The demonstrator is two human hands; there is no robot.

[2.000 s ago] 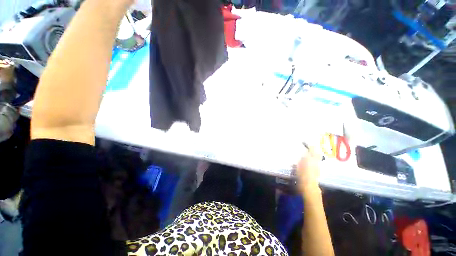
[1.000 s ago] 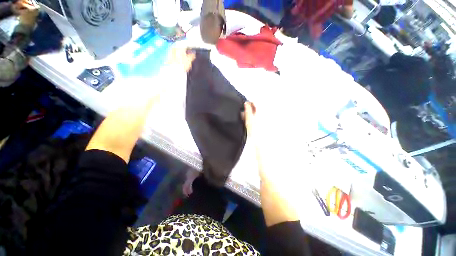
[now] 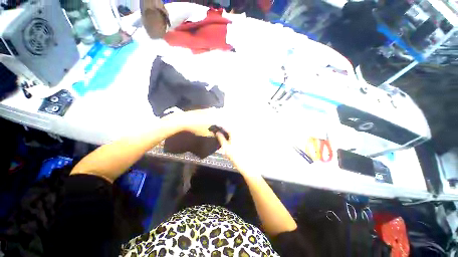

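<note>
A dark garment piece (image 3: 178, 91) lies on the white table left of the sewing machine, its near part at the table's front edge. My left hand (image 3: 203, 125) lies across the cloth and grips it near its right end. My right hand (image 3: 224, 142) meets my left hand there and pinches the same bit of dark cloth. Glare washes out the fingers in part. The sewing machine (image 3: 321, 100) stands to the right; its needle area is in glare.
Snips (image 3: 303, 154), scissors with yellow and red-orange handles (image 3: 325, 149) and a black phone-like rectangle (image 3: 355, 163) lie at right. Red cloth (image 3: 201, 35) lies behind. Dark garments with white loops (image 3: 351, 211) and a red item (image 3: 393, 234) hang below the table at right.
The cloth was stretched between my spread hands and hung over the front edge. Now its far part lies on the table, and my hands have come together at its right side. The view has shifted.
</note>
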